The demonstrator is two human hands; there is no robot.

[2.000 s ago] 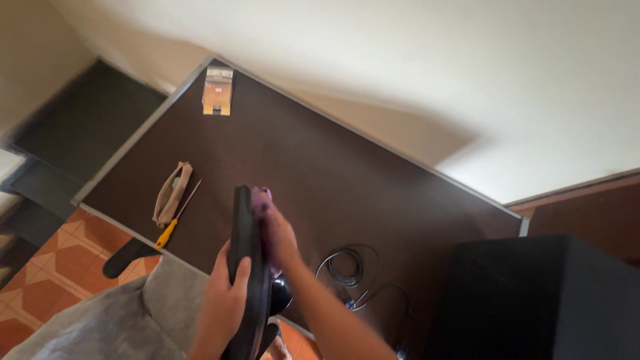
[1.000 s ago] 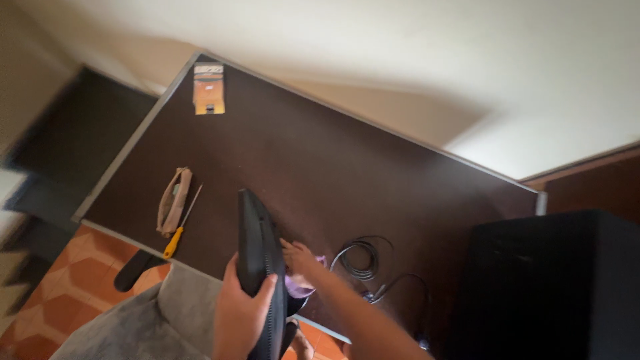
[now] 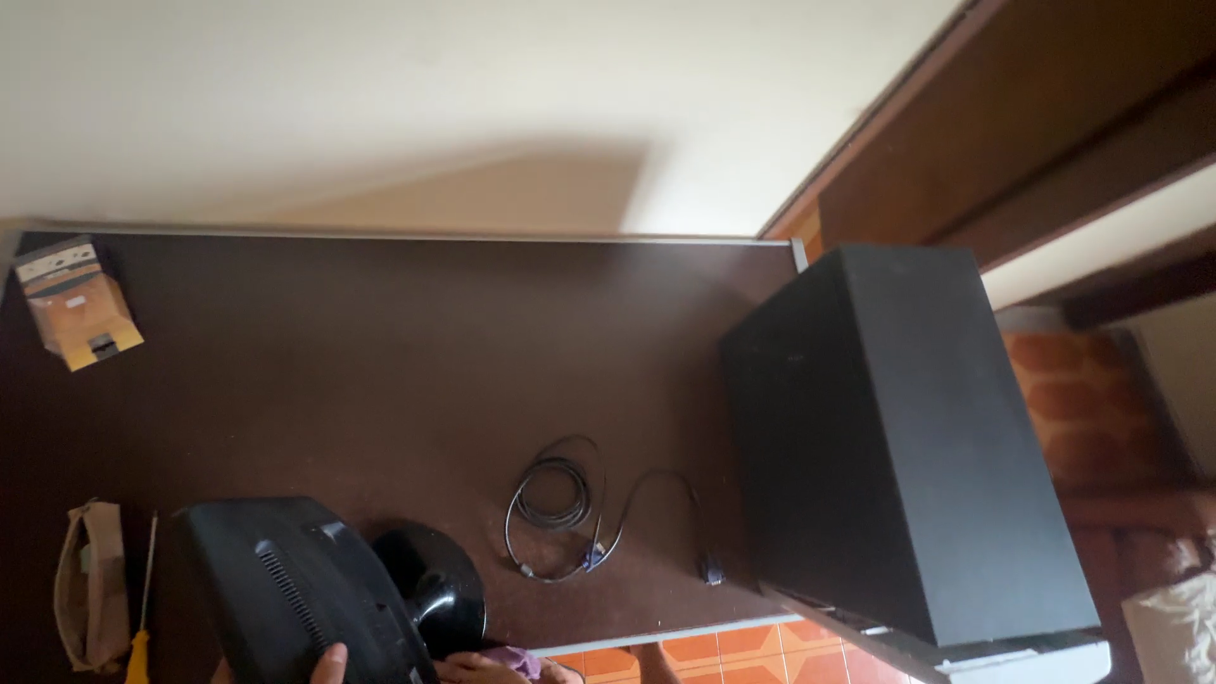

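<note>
A black monitor [image 3: 294, 579] with a vented back stands at the near edge of the dark table, lower left, its glossy round base [image 3: 442, 589] showing to the right. My left hand [image 3: 328, 665] grips the monitor's lower part, mostly hidden behind it and by the frame edge. Beside the base, my right hand [image 3: 480, 668] has a purple cloth [image 3: 518, 660] in it. A coiled dark cable [image 3: 556, 494] with blue connectors lies right of the base. Left of the monitor are a yellow-handled screwdriver [image 3: 142, 627] and a beige pouch [image 3: 92, 589].
A black computer tower [image 3: 883, 446] occupies the table's right end. An orange and yellow package [image 3: 81, 309] lies at the far left corner. The table [image 3: 427, 361] has a light metal edge and adjoins a pale wall. Orange tiled floor [image 3: 731, 655] shows below.
The view has swung right. The monitor, upright and narrow in view earlier, now shows its broad back and base. My right hand has moved from the monitor's side down beside the base.
</note>
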